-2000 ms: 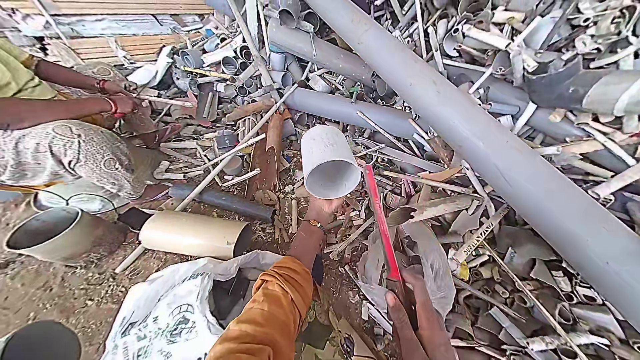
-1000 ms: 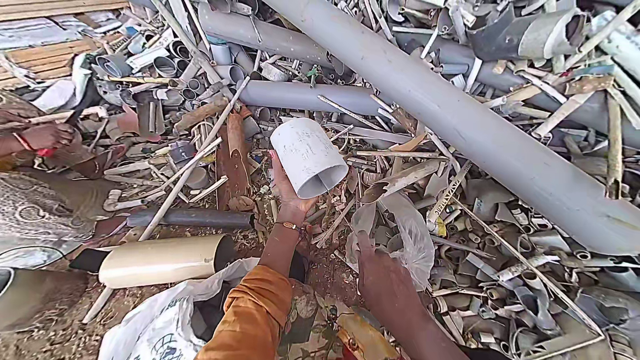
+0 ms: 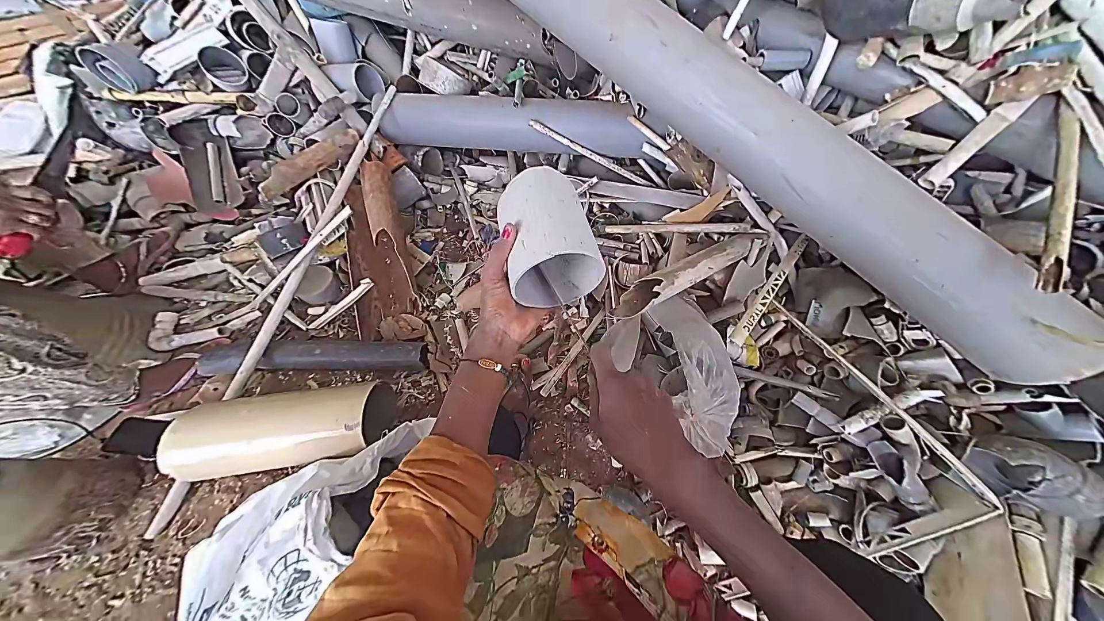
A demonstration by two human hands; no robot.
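Note:
My left hand (image 3: 504,315) is shut around the lower left side of a short white plastic pipe section (image 3: 548,216). The pipe's open end tilts down toward me. To the right of that opening and a little lower is my right hand (image 3: 634,401), fingers curled, beside a clear plastic bag (image 3: 707,379). Whether it grips anything is hidden by the angle. A thin dark line shows at the pipe's mouth, too faint to identify.
Long grey pipes (image 3: 776,164) lie across a heap of pipe scraps. A cream pipe piece (image 3: 263,431), a dark pipe (image 3: 310,355) and a white woven sack (image 3: 276,539) are at the lower left. Another person's hand (image 3: 30,220) is at the left edge.
The white pipe has turned in my left hand, its opening now facing lower right. The red strip my right hand held two seconds ago can no longer be made out. The view has shifted.

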